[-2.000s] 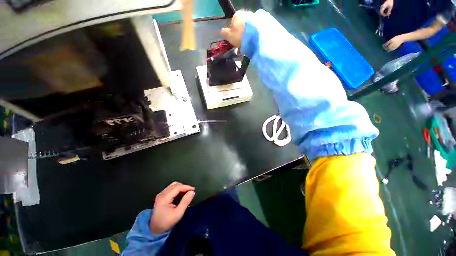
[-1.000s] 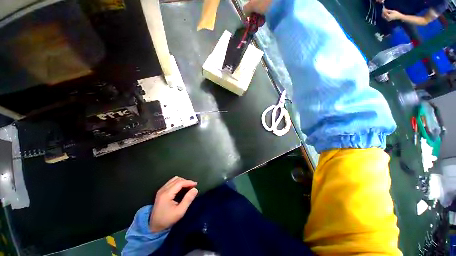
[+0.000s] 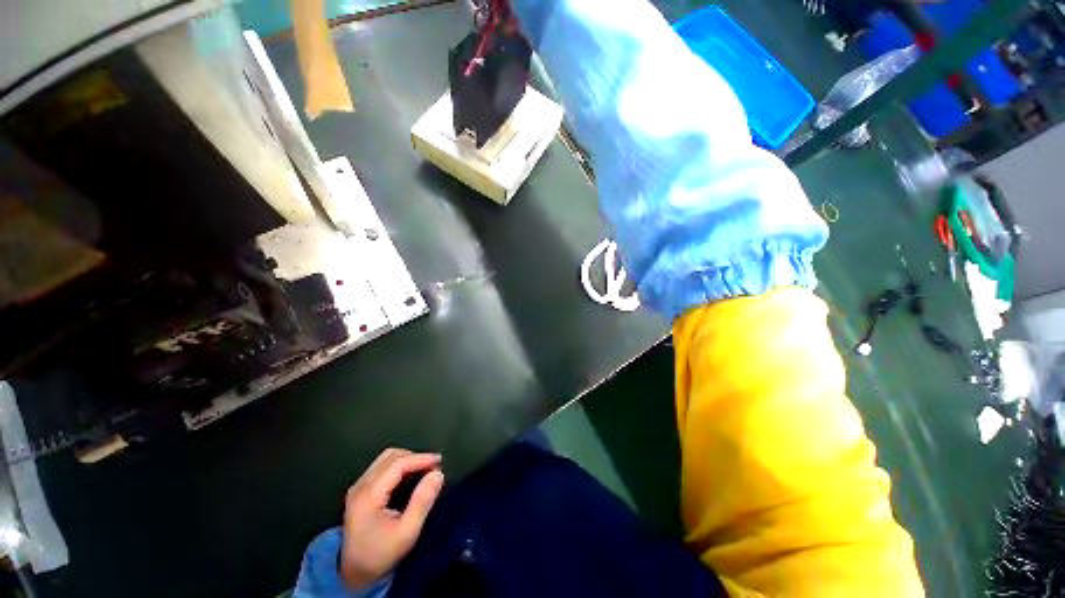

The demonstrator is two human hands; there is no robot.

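The small boxed device [image 3: 492,88] has a black top with red leads and sits turned at an angle on its cream block [image 3: 467,160], at the upper middle of the bench. My right arm in a light blue sleeve cover reaches up past its right side. My right hand is cut off by the top edge. My left hand [image 3: 388,516] rests low at the bench's front edge, fingers curled with a gap to the thumb, nothing seen in it. White-handled scissors [image 3: 608,280] lie on the bench, their blades hidden by my right sleeve.
The crimping machine's pale housing [image 3: 88,37] and dark opening fill the upper left. Its dark applicator [image 3: 239,333] is on a pale plate [image 3: 380,275]. A terminal strip [image 3: 44,444] runs in from the left. A tan strip [image 3: 319,64] hangs at the top. A blue tray [image 3: 747,76] is beyond my arm.
The device on its cream block has turned since the first frame. My right hand has passed out of the top of the picture. The view has shifted; my left hand stays curled at the edge.
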